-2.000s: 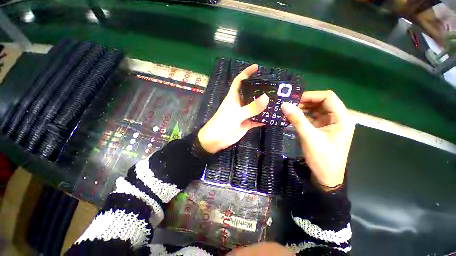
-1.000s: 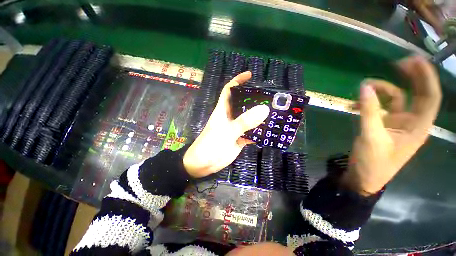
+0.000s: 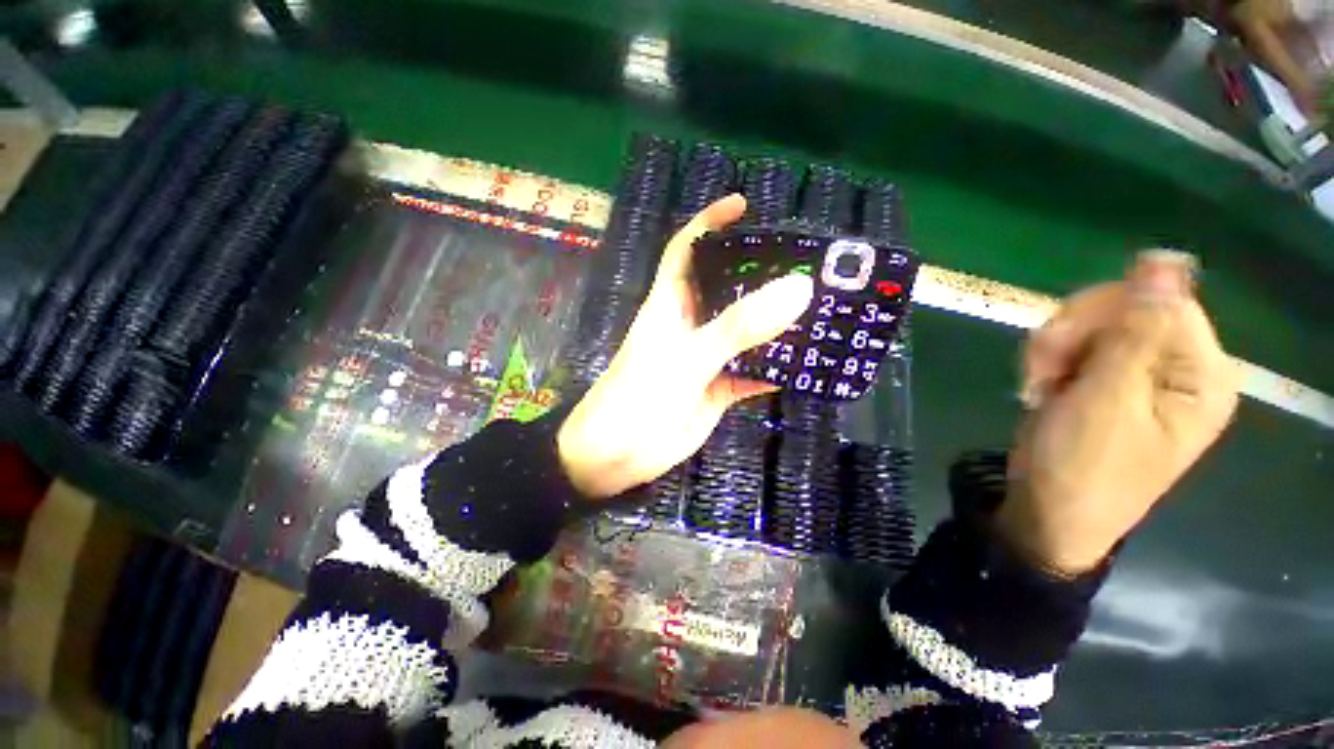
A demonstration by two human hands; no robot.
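Observation:
My left hand (image 3: 666,359) holds a black phone keypad (image 3: 837,329) by its left side, thumb across its face. The keypad shows white digits, a pale square ring near the top, and green and red marks. My right hand (image 3: 1124,417) is raised to the right, apart from the keypad, fingers curled together and slightly blurred; whether it holds anything cannot be told. Rows of stacked keypads (image 3: 717,483) stand in long black ribbed columns beneath my left hand, partly hidden by the hand and the held keypad.
A second filled tray of ribbed columns (image 3: 168,264) lies at the left. A taped printed sheet (image 3: 381,351) lies between the two groups. A brown box (image 3: 249,629) is at the lower left. The green conveyor belt (image 3: 483,95) runs behind. Another person's arm (image 3: 1280,51) shows at the top right.
My right hand has let go of the keypad and moved off to the right; since one second ago its fingers have curled in. My left hand still holds the keypad, now slightly further right.

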